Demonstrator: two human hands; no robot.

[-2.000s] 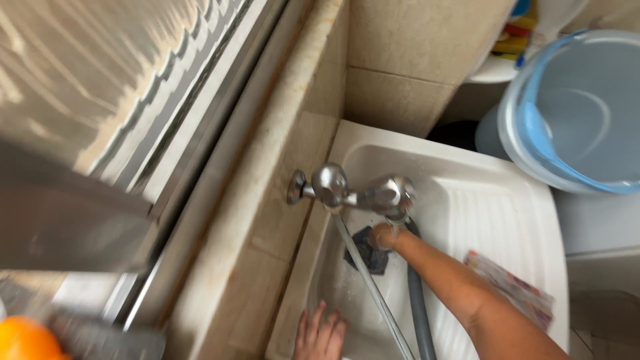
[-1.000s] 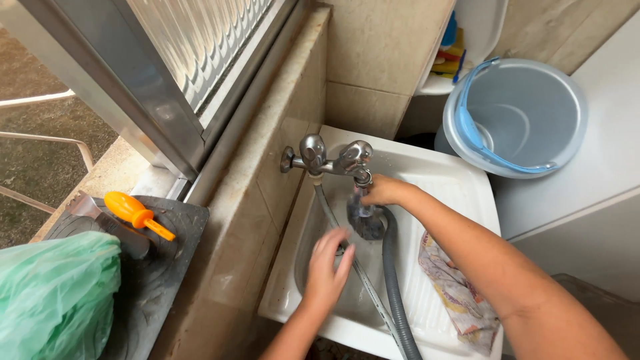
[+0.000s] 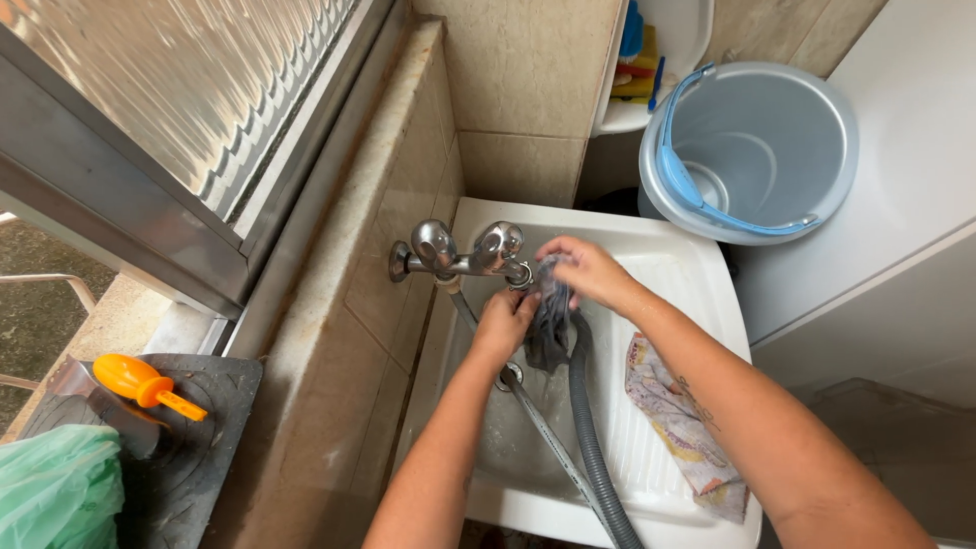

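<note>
A wet dark grey cloth (image 3: 550, 324) hangs from both hands just below and beside the spout of a chrome double-handled faucet (image 3: 465, 255). My left hand (image 3: 505, 324) pinches the cloth's left edge near the spout. My right hand (image 3: 583, 271) grips its upper right part, some fingers raised. Below is a white laundry sink (image 3: 671, 267), its basin wet. A grey corrugated hose (image 3: 585, 412) runs over the basin and the front rim, with a thinner hose (image 3: 545, 431) beside it. On the ribbed washboard side lies a patterned cloth (image 3: 671, 419).
A grey bucket with a blue handle (image 3: 762, 145) stands behind right on a white surface. Brushes and sponges sit in a white holder (image 3: 701, 30). At left, a dark mat (image 3: 206, 457) bears an orange-handled tool (image 3: 133, 377) and a green plastic bag (image 3: 61, 488). A window frame (image 3: 152, 145) borders the tiled wall.
My left hand, free above the basin one second ago, has moved up to the grey cloth and taken hold of it. My right hand stays by the spout with the cloth.
</note>
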